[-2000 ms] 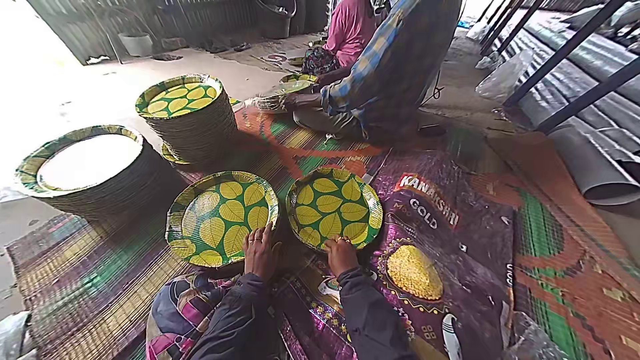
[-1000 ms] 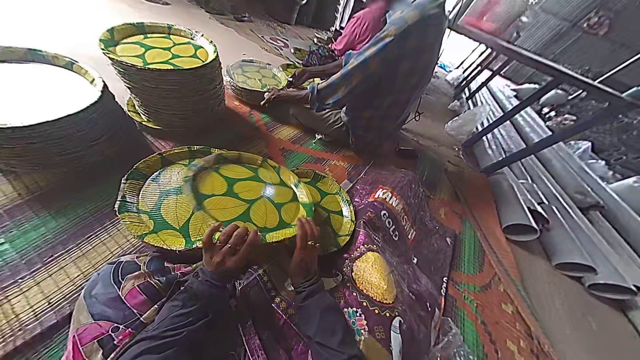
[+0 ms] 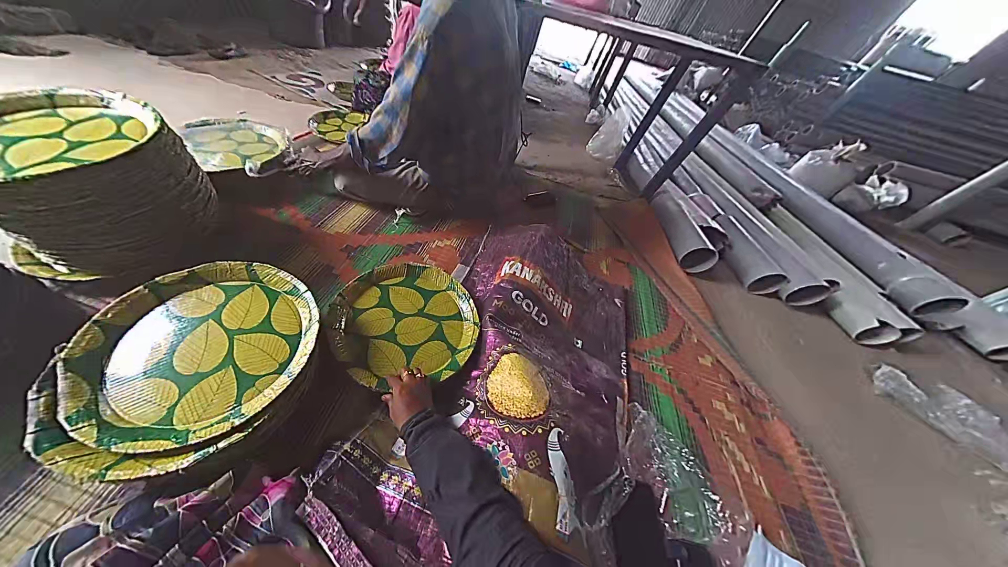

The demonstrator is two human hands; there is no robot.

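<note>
My right hand point(image 3: 408, 395) has its fingers curled on the near rim of a round, shallow plate point(image 3: 409, 324) with a green and yellow leaf print. To its left, a shiny plate point(image 3: 206, 353) of the same print lies overlapping another leaf-print plate point(image 3: 94, 463), whose rim shows at the lower left. Only a blurred brown patch shows at the bottom edge, possibly my left hand; what it does cannot be seen. Beside the right plate lies a purple printed plastic sack point(image 3: 587, 346).
A tall stack of leaf-print plates point(image 3: 102, 189) stands at the upper left. A person in a checked garment point(image 3: 465, 102) sits ahead near more plates. Grey pipes point(image 3: 835, 268) lie beside a metal-legged table point(image 3: 669, 118) at the right. A patterned mat point(image 3: 732, 425) lies underneath.
The plate that both hands held raised a second ago is no longer between them. My left hand has left the plates; my right hand is at the right plate's near rim. The view has shifted.
</note>
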